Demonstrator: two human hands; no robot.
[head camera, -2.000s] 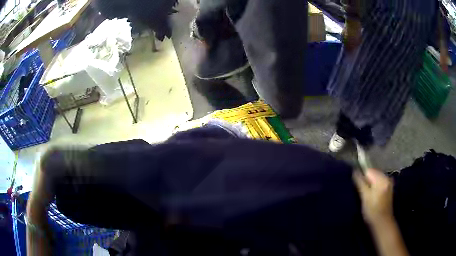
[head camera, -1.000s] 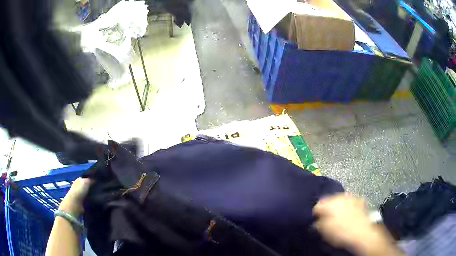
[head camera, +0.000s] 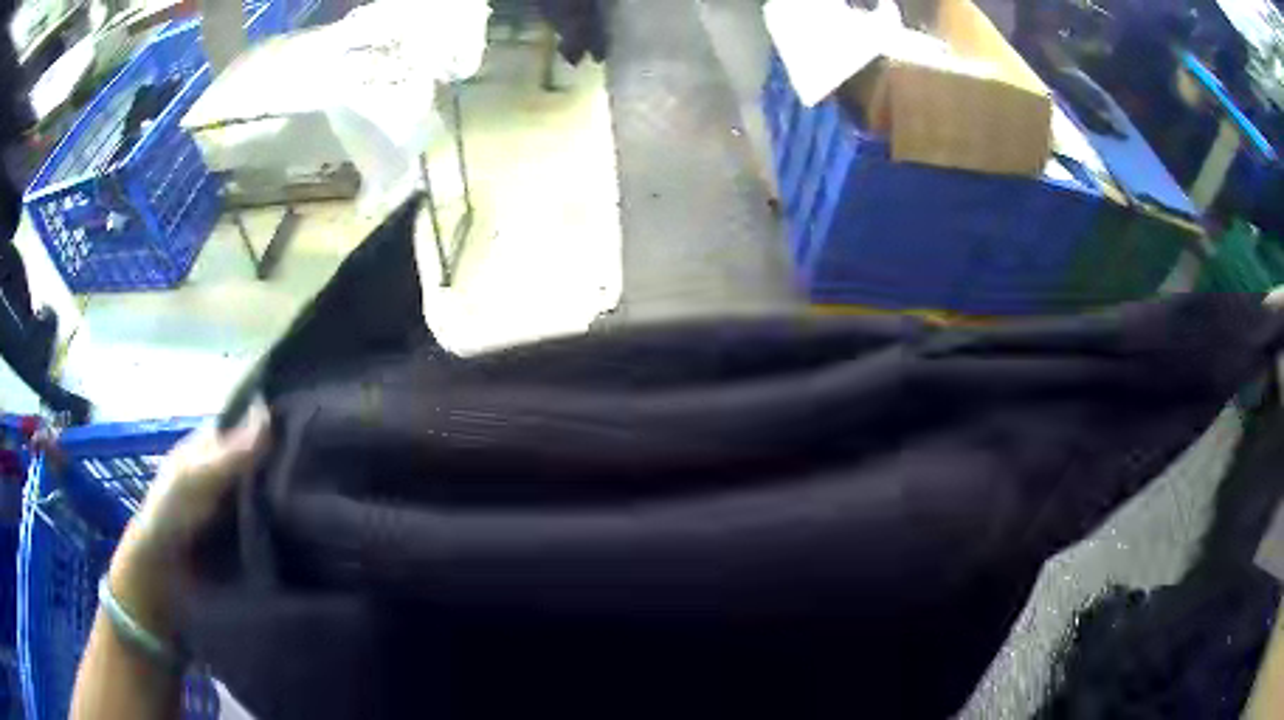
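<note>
A dark denim garment (head camera: 676, 492) is stretched across the lower middle of the view, lifted and blurred by motion. My left hand (head camera: 190, 492), with a pale green band on the wrist, grips its left end. My right hand (head camera: 1274, 303) is at the right edge, mostly cut off; only a bit of fingers shows at the garment's right end, and part of the forearm shows lower down. The garment hides whatever is beneath it.
A blue crate (head camera: 113, 439) is beside my left arm. A dark garment pile (head camera: 1162, 654) lies at lower right. Ahead are a stand with white cloth (head camera: 352, 85), another blue crate (head camera: 127, 211), and a blue container (head camera: 958, 232) with an open cardboard box (head camera: 972, 120).
The garment has been raised and spread wide, now covering the yellow-wrapped stool. My right hand has moved out to the right edge. The people seen two seconds ago ahead are gone.
</note>
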